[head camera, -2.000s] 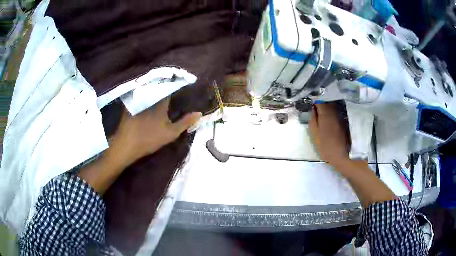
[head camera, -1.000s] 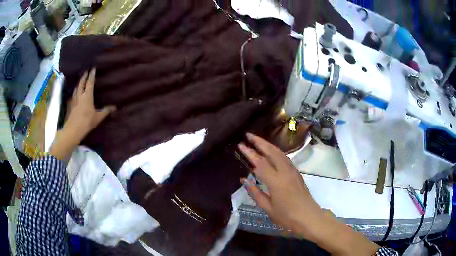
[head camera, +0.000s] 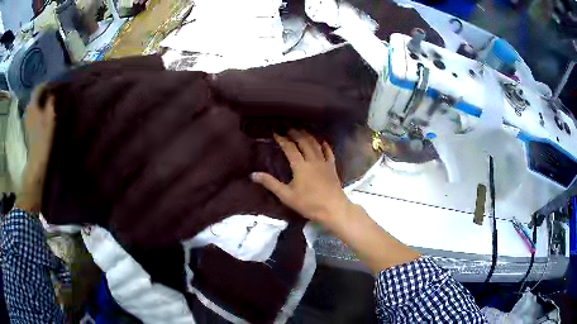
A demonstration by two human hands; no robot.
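Note:
The dark brown padded panel (head camera: 158,139) spreads from the left across to the sewing machine head (head camera: 436,95), with white backing (head camera: 243,234) showing at its lower part. My left hand (head camera: 39,136) is at the panel's far left edge, blurred, fingers curled around the edge. My right hand (head camera: 307,174) lies flat on the panel left of the needle area, fingers spread, holding nothing. The brass-coloured presser foot (head camera: 378,142) is at the panel's right end; whether it is down on the cloth cannot be told.
White fabric pieces (head camera: 221,31) lie behind the panel. The grey ruler strip (head camera: 345,250) runs along the table's front edge. Thin pink and blue tools (head camera: 524,235) and a dark cord (head camera: 491,215) are at the right. A grey rounded object (head camera: 35,66) stands at the upper left.
My left hand has moved further left with the panel's edge, and the panel is turned and spread wider. White fabric behind it is uncovered. My right hand has moved slightly up and left.

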